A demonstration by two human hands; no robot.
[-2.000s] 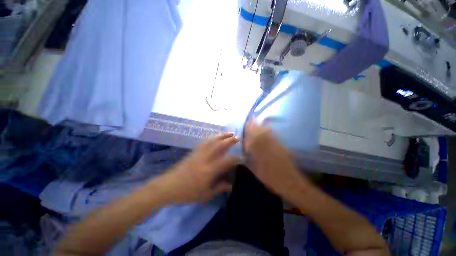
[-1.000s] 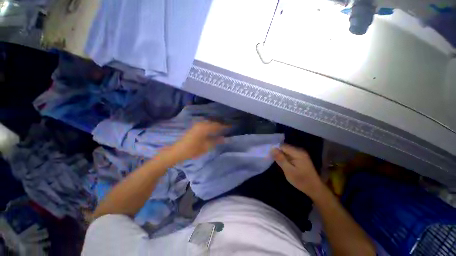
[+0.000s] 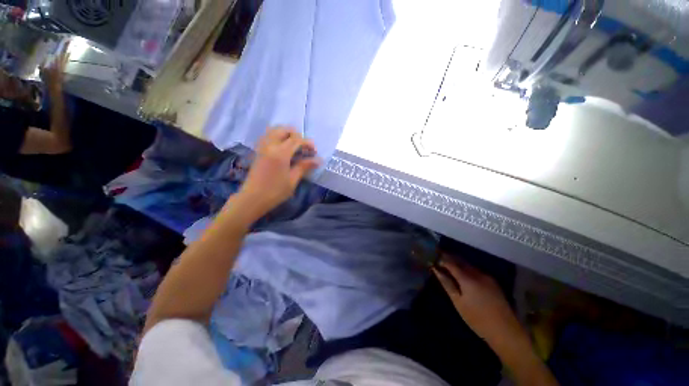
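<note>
Light blue panels (image 3: 332,68) lie on the table left of the needle, their lower ends over the front edge. My left hand (image 3: 276,170) is at that lower end with fingers curled; whether it pinches cloth is unclear. A blue cloth piece (image 3: 325,279) lies over my lap below the table edge. My right hand (image 3: 472,294) is at this piece's right end, near the table's underside; its fingertips are dark and blurred, so its hold is unclear. The sewing machine head (image 3: 589,45) is at the upper right, with no cloth seen under the needle.
The table's grey front edge with a printed scale (image 3: 453,212) runs diagonally between my hands and the machine. Crumpled cloth piles (image 3: 98,279) are at the left. Another person's arm (image 3: 57,113) is at the far upper left. Part of something blue (image 3: 604,354) shows at the lower right.
The blue piece has gone from the needle area to my lap. My left hand has moved up from the lap cloth to the panels. My right hand has shifted slightly lower right as the view turned.
</note>
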